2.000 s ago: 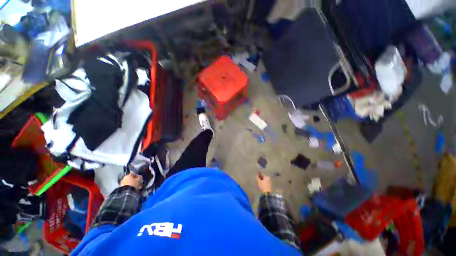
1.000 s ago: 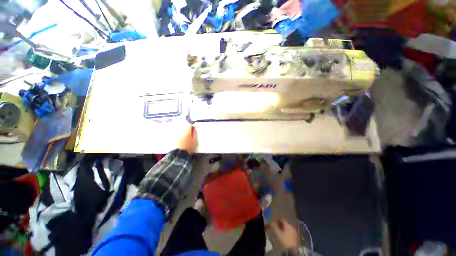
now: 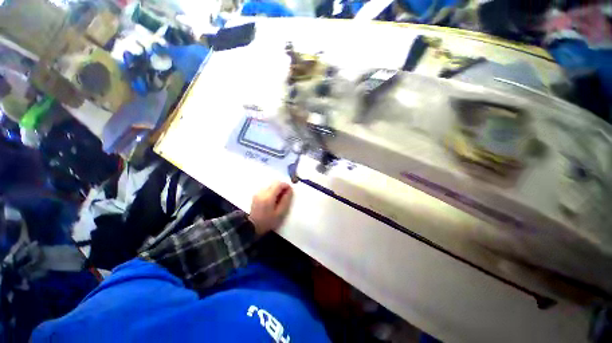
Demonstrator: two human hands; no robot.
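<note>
The cream sewing machine [image 3: 402,127] stands large and blurred across the white table. A clear template [image 3: 262,142] with a dark rectangular outline lies flat on the table left of the needle area. My left hand [image 3: 272,206] rests on the table's front edge, just in front of the template and not touching it. Its fingers are curled, and I cannot tell whether they hold anything. My right hand is not in view.
A black slab [image 3: 233,36] lies at the table's back left corner. Grey-blue sheets [image 3: 137,120] sit left of the table. Black and white fabric [image 3: 127,208] is piled below the table's left edge. Cloth scraps lie behind.
The view has come closer to the table and turned, so the machine looks larger and slanted. My left hand stays at the table's front edge. My right hand has gone out of view.
</note>
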